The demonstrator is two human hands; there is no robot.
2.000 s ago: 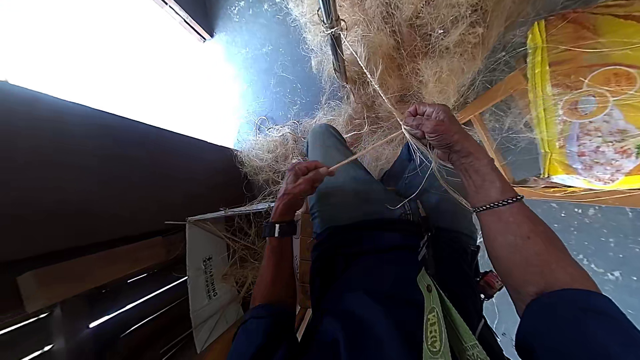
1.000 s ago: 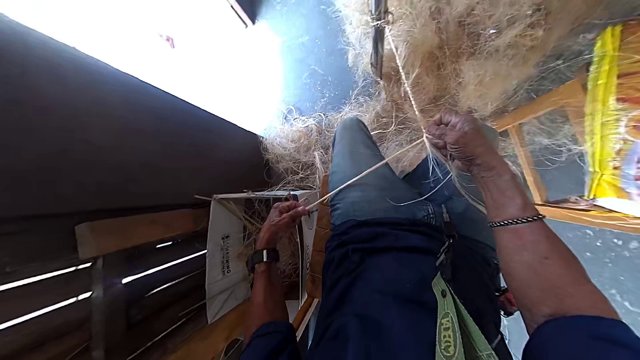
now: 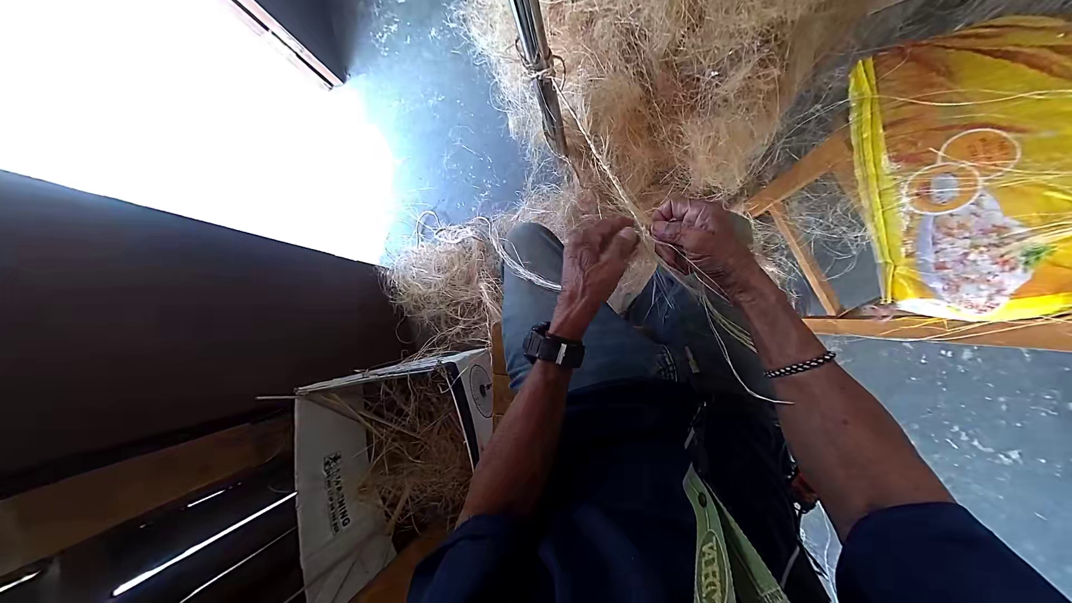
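A braided or twisted cord of pale plant fiber (image 3: 610, 174) runs from a metal pole (image 3: 540, 75), where it is tied, down to my two hands. My left hand (image 3: 596, 260) pinches the fibers at the lower end of the cord, close beside my right hand. My right hand (image 3: 703, 243) grips the cord's end with its fingers curled. Loose strands (image 3: 722, 331) hang below the right hand over my lap, and a loop of fiber (image 3: 523, 270) trails from the left hand across my knee.
A heap of loose fiber (image 3: 662, 92) lies on the floor ahead. At the left stands a cardboard box (image 3: 331, 494) with fiber inside, beside a dark wall (image 3: 184, 327). A yellow printed sack (image 3: 980, 193) rests on a wooden frame (image 3: 946, 328) at the right.
My left hand has come up from the lower left to meet my right hand. The strand stretched between the hands a second ago is no longer drawn out.
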